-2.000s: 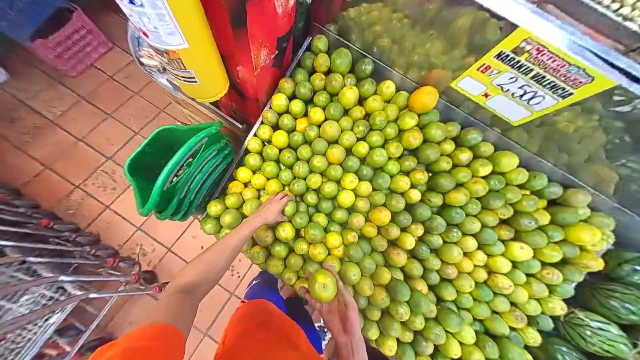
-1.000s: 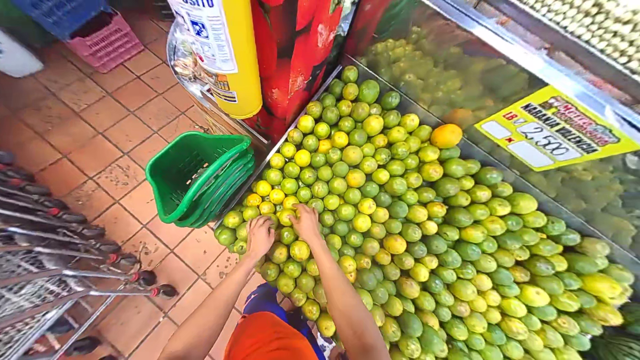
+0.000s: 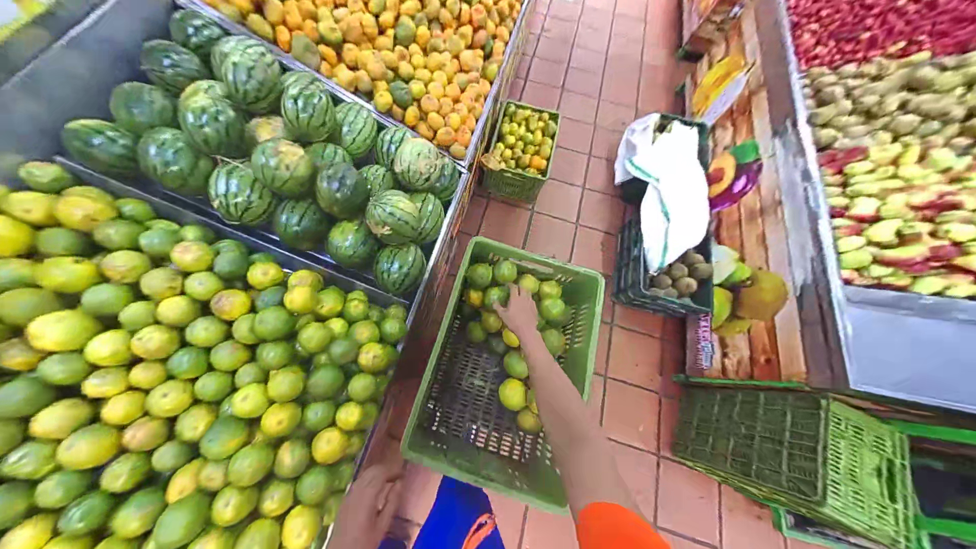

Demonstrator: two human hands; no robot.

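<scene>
My right hand (image 3: 520, 311) reaches into a green plastic crate (image 3: 435, 374) and lies on the green and yellow citrus fruits (image 3: 512, 394) at its far end. Its fingers are spread over the fruit; whether they grip one I cannot tell. At the bottom, beside the near left corner of the crate, is my left hand (image 3: 375, 488), low by the side of the display stand; its fingers are blurred and partly hidden. A large heap of green-yellow citrus (image 3: 252, 400) fills the stand at the left.
Watermelons (image 3: 286, 168) lie in the bin behind the citrus, orange-yellow fruits (image 3: 435, 76) beyond. A smaller fruit crate (image 3: 515, 187) stands farther along the tiled aisle (image 3: 637, 358). To the right are a dark crate with a white sack (image 3: 675, 198) and an overturned green crate (image 3: 862, 465).
The view has swung widely to the crate and aisle. Both hands were at the citrus heap a second ago; now my right hand is in the crate and my left is beside it.
</scene>
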